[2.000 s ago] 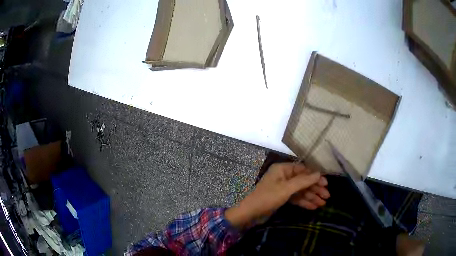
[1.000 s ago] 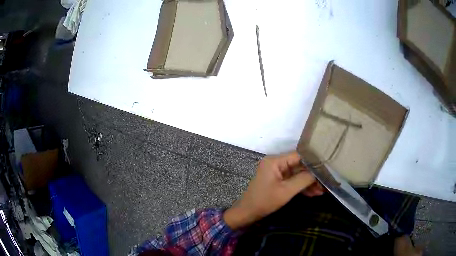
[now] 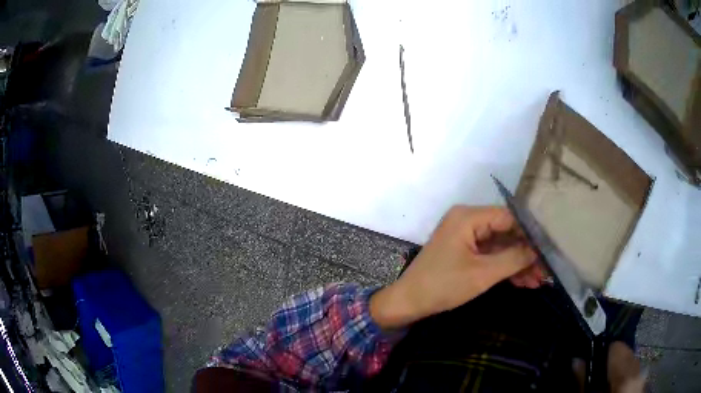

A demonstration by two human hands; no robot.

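A brown-bordered patch pocket piece (image 3: 592,207) lies at the table's front edge, right of centre. My left hand (image 3: 469,261) pinches its lower left edge; the fingertips are partly behind the shears. The long silver shears (image 3: 555,265) lie along that edge, their tip pointing up and left past the pocket. My right hand (image 3: 624,372), blurred and partly cut off at the lower right, is at the dark handles and holds the shears. Thin brown offcuts (image 3: 576,178) lie on the pocket.
A trimmed pocket stack (image 3: 303,65) lies at upper left on the white table (image 3: 177,92). Another pocket stack (image 3: 665,65) lies at upper right. A thin brown strip (image 3: 406,100) lies between them. A blue bin (image 3: 119,330) stands on the speckled floor at lower left.
The held pocket has moved right and turned a little. My left hand has moved up and right with it. The shears have moved up along the left side of the pocket.
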